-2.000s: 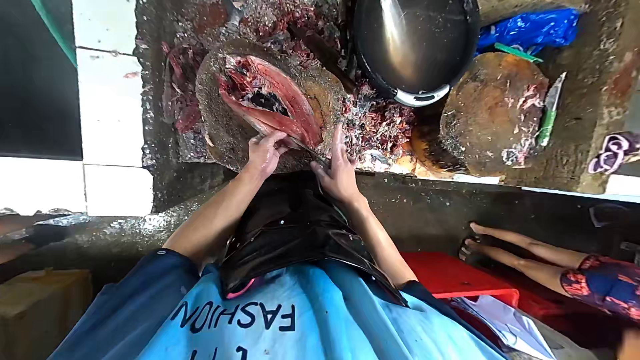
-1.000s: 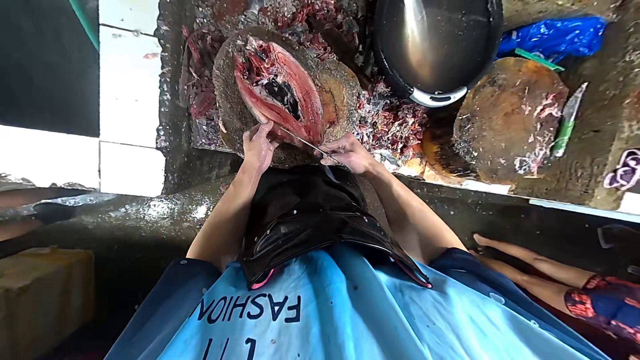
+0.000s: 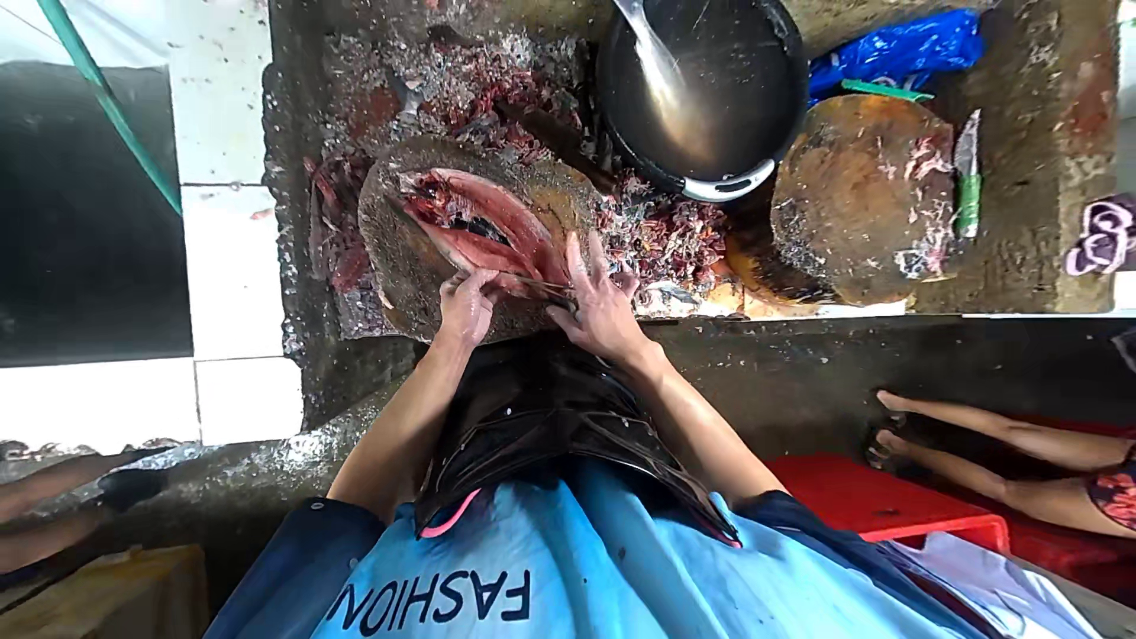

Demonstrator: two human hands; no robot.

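A fish split open, its reddish flesh showing, lies on a round wooden chopping block. My left hand pinches the near edge of the fish with thumb and fingers. At the tail end, my right hand has its fingers spread, with its thumb by a thin, dark, elongated thing that runs between both hands; whether it is a blade or part of the fish cannot be told, nor whether the right hand grips it. Scraps of fish offal lie beside the block.
A black pan of murky water holds a metal ladle. To its right are a second round chopping block, a green-handled knife and a blue plastic bag. A person's legs show at right, near a red plastic stool.
My right hand's fingers, bent close at the tail end one second ago, are now spread. The opened fish remains on the block.
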